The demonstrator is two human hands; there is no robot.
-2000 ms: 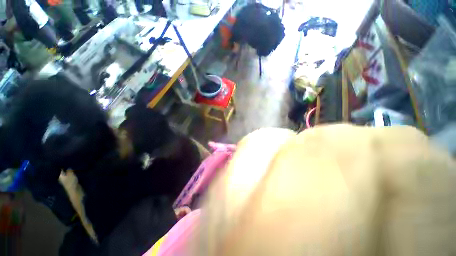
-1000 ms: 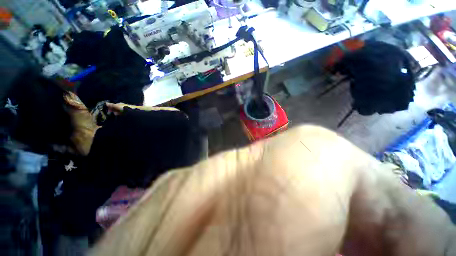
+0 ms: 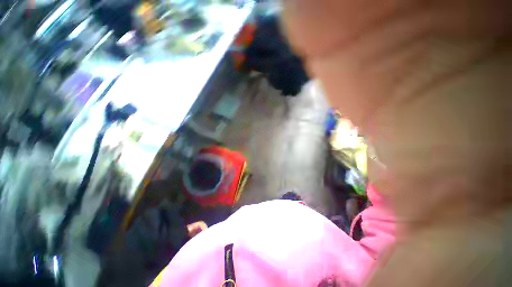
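My right hand point(image 3: 432, 117) looms very close to the lens, blurred, and covers the right side; its fingertips cannot be made out. My left hand point(image 3: 196, 228) shows only as a small patch of skin beyond my pink jacket point(image 3: 269, 235), mostly hidden. Nothing can be seen held in either. A red stool point(image 3: 236, 174) stands below the table edge with a round, grey-rimmed container point(image 3: 187, 174) on it, dark inside. A dark strap point(image 3: 92, 162) runs down over the white table at left.
The blurred white sewing table point(image 3: 168, 84) slants across the left. Grey floor point(image 3: 280, 140) lies beyond the stool. Black garments point(image 3: 275, 61) hang at the top centre. A heap of pale and yellowish cloth or packets point(image 3: 345, 140) lies right of the floor.
The view has swung, so the table slants more steeply and the stool appears further left and lower. My right hand has shifted from bottom centre to the right side. The pink jacket now fills the bottom centre.
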